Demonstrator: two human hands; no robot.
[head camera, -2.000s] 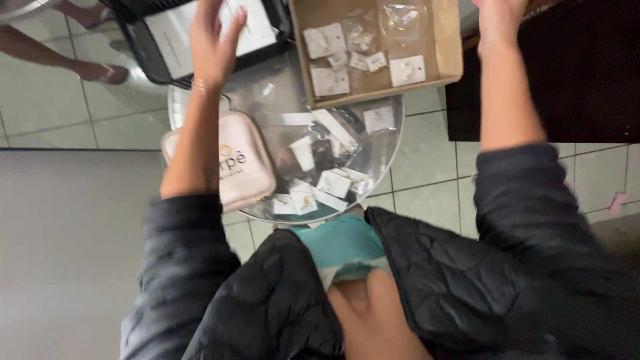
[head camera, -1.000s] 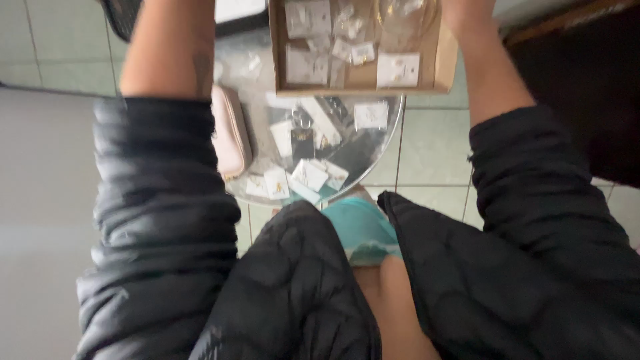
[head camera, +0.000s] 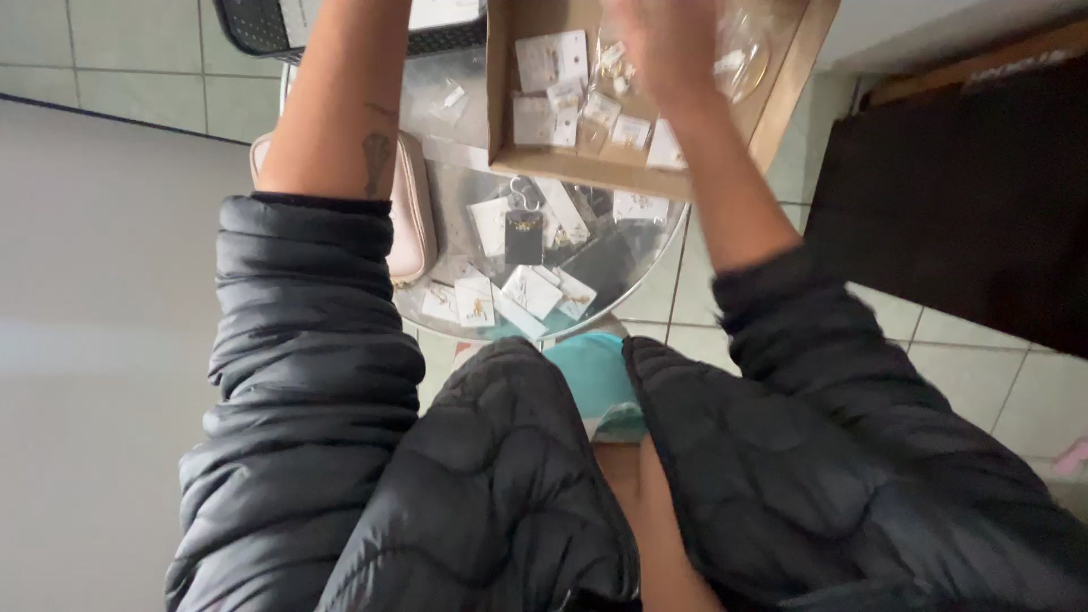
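My right hand (head camera: 667, 47) is blurred over the cardboard box (head camera: 586, 167), above its small plastic bags; whether it holds anything cannot be told. In the box lie jewellery cards, a white one (head camera: 551, 61) among them, and a clear bag with gold-coloured rings (head camera: 748, 72). My left hand is beyond the top edge; only the forearm shows, passing over the black perforated basket and the pink zip case (head camera: 414, 208). On the round glass table lie a black card with a necklace (head camera: 524, 238), white jewellery cards (head camera: 474, 301) and a small clear bag (head camera: 453, 98).
The black plastic basket (head camera: 446, 38) with white papers stands left of the box. A dark piece of furniture (head camera: 960, 187) is at the right, and a grey surface (head camera: 102, 357) fills the left side. The table's rim (head camera: 654, 272) curves close to my knees, above the tiled floor.
My right hand has moved left from the box's right edge to over its contents. My left hand, seen over the basket two seconds ago, has gone out of view at the top.
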